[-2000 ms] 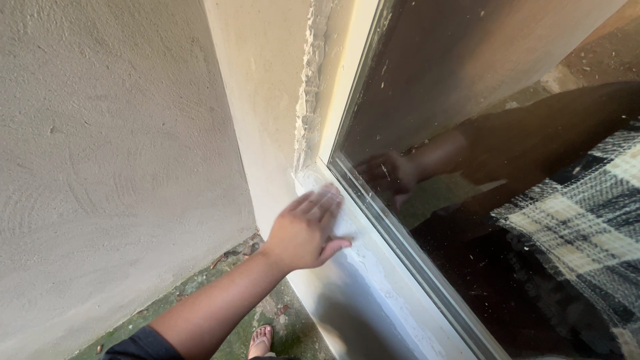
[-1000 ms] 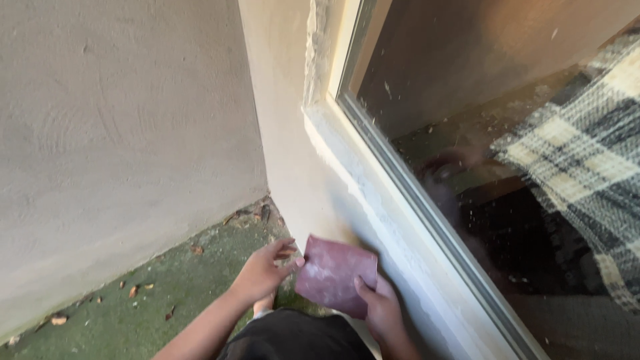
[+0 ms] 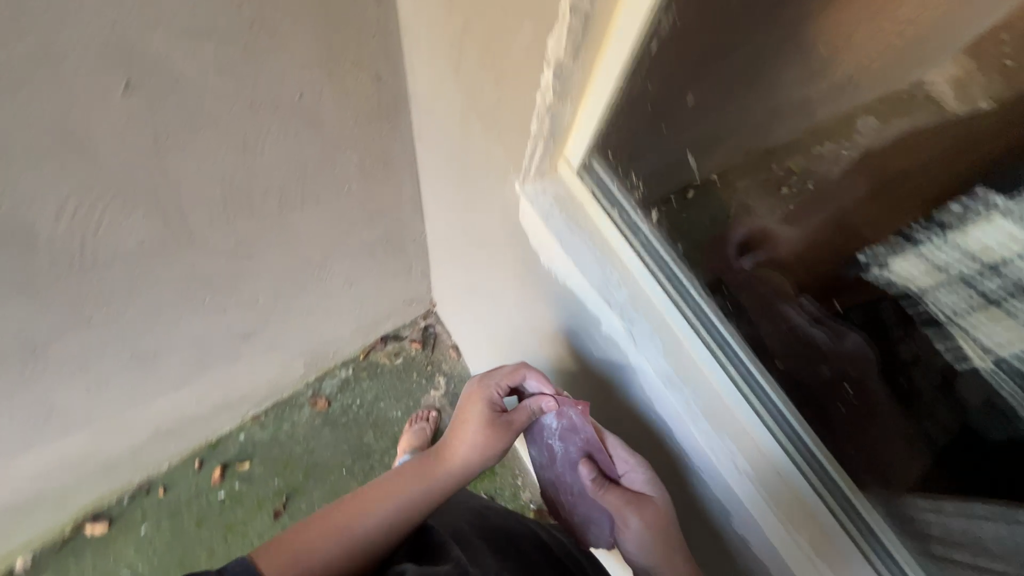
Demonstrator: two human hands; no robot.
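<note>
A worn reddish-purple sheet of sandpaper [image 3: 566, 464], marked with white dust, is held between my two hands at the lower middle. My left hand [image 3: 492, 416] pinches its top edge between thumb and fingers. My right hand [image 3: 632, 488] grips its right side, thumb across the front and fingers behind. The sheet looks narrower and curved, as if folded; its back is hidden. To the right of my hands runs the window sill [image 3: 640, 336], with rough white filler along its edge.
A window frame [image 3: 720, 368] with dark reflecting glass [image 3: 768, 264] fills the right side. A plastered wall [image 3: 208, 200] stands at the left. Below, dry leaves lie on the mossy green floor [image 3: 264, 464], near a foot [image 3: 418, 436].
Two seconds ago my left hand was flat on the sill corner. One second ago the sheet was spread wide in my right hand; now my left hand also grips it and it is narrower.
</note>
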